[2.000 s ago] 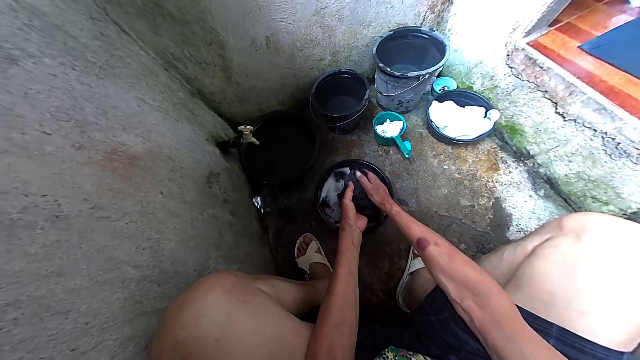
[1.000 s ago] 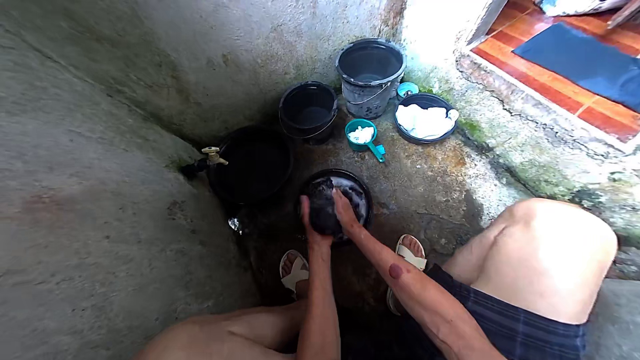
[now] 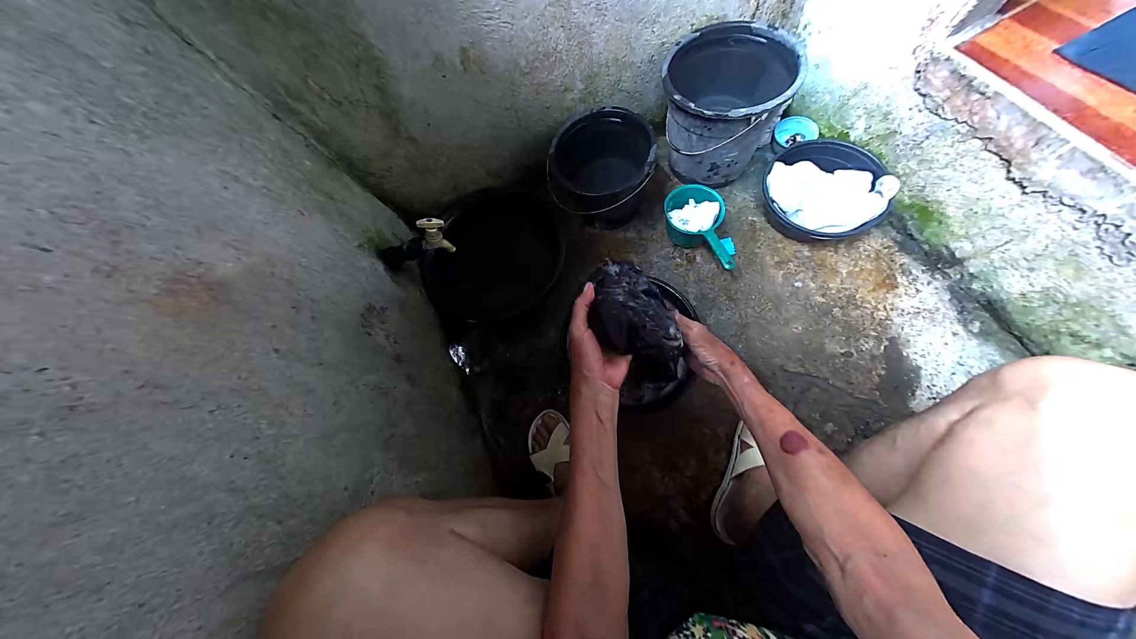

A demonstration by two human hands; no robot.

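A wet, dark bundled cloth [image 3: 635, 319] is held between my two hands, over a round black basin [image 3: 682, 302] on the concrete floor. My left hand [image 3: 593, 351] grips the cloth's left side, thumb and fingers around its lower edge. On the right side, my right hand [image 3: 706, 348] holds the cloth, its fingertips partly hidden behind it. The cloth covers most of the basin, so the water inside hardly shows.
Behind are a wide black tub [image 3: 497, 257] below a brass tap [image 3: 433, 235], a black bucket [image 3: 603, 160], a large grey bucket [image 3: 732, 80], a teal dipper [image 3: 697, 217] holding white material, a small teal container [image 3: 795, 131] and a basin [image 3: 812, 235] with white cloth. A concrete wall [image 3: 222, 311] rises at left.
The dark cloth, earlier low in the basin among suds, is now lifted as a larger bundle between my hands. My hands have moved apart to its two sides.
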